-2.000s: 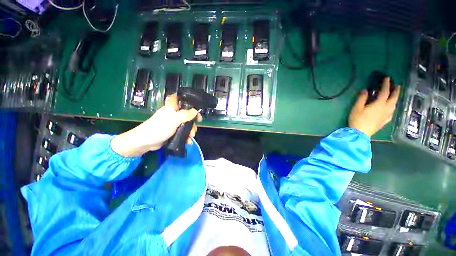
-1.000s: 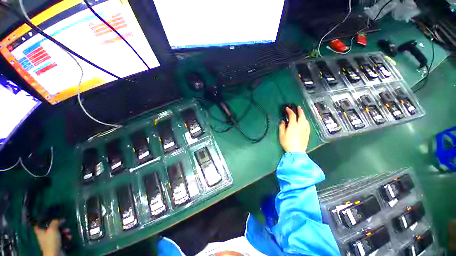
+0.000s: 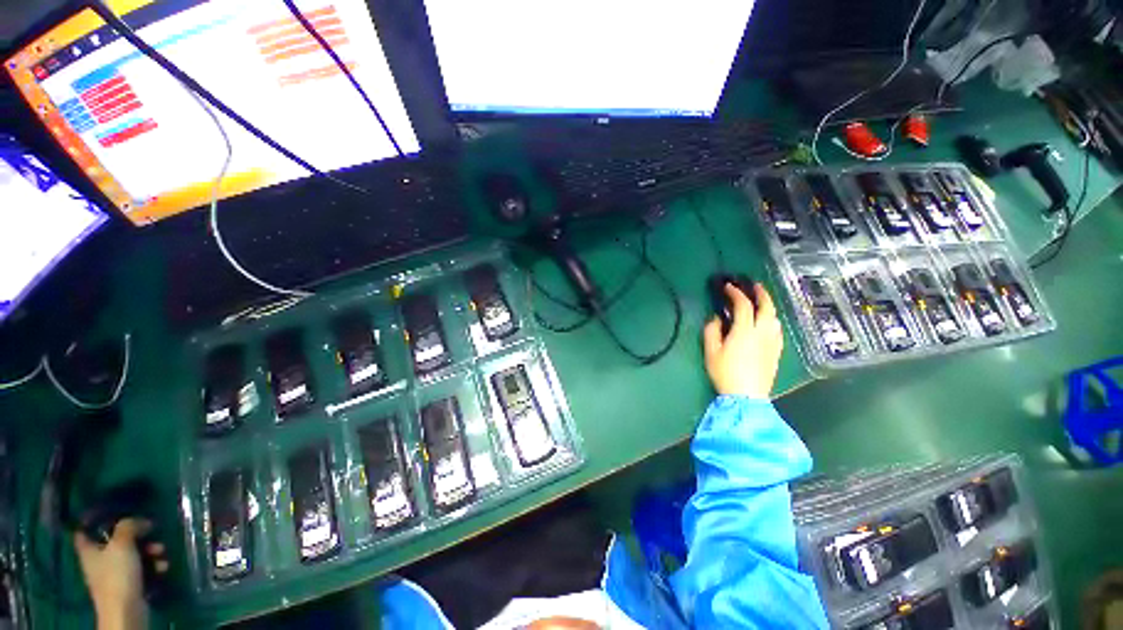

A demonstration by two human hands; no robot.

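Note:
My right hand rests on a black computer mouse on the green bench, between two trays. My left hand is at the lower left edge, in shadow, around a dark object that looks like the barcode scanner; its details are hard to make out. A clear blister tray with two rows of black electronic units lies between my hands. One unit at its lower right shows a large pale face.
A second filled tray lies right of the mouse. Stacked trays stand below the bench edge. A scanner with looping cable lies mid-bench. Monitors stand behind; red pieces, a spare scanner and a blue stool are right.
The view has swung from the near tray up toward the monitors. My left hand and the scanner have moved from over the tray to its left side. My right hand stays on the mouse.

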